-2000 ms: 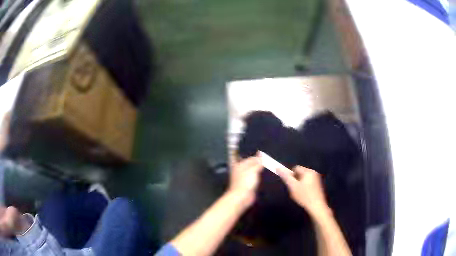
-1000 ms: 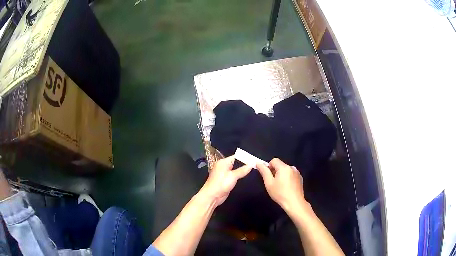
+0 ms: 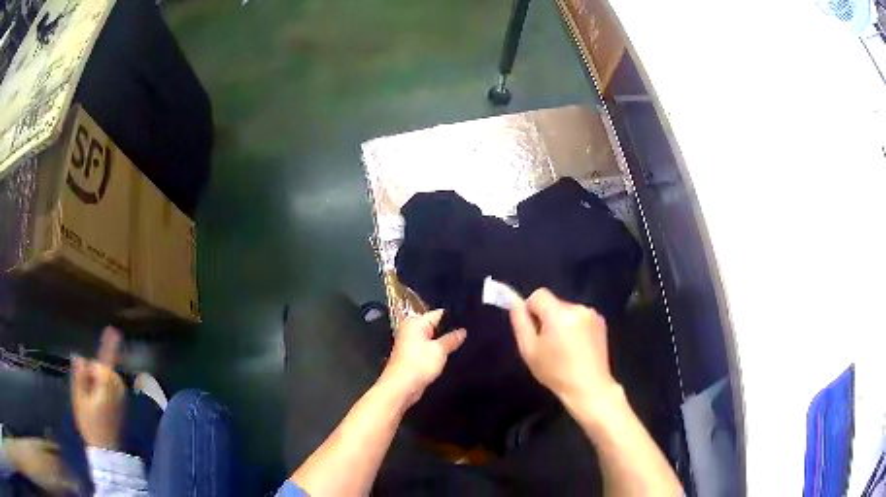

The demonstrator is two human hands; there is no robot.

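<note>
A small white label or strip sticks out from the fingertips of my right hand, above the black garment. My right hand pinches it at its right end. My left hand is to the left of it, with thumb and index finger apart and nothing between them. The black garment lies in a soft heap with two rounded lobes over my lap and the carton. A tiny light mark shows on its upper right lobe. The low carton under it has shiny clear tape or film on top.
A long white table runs along the right, with a blue item on it. A brown box marked "SF" stands at the left. A black table leg stands beyond the carton. A person's hand and jeans show at lower left.
My left hand has let go of the white strip, which is now held only by my right hand. The other person's hand has come up into view at the lower left.
</note>
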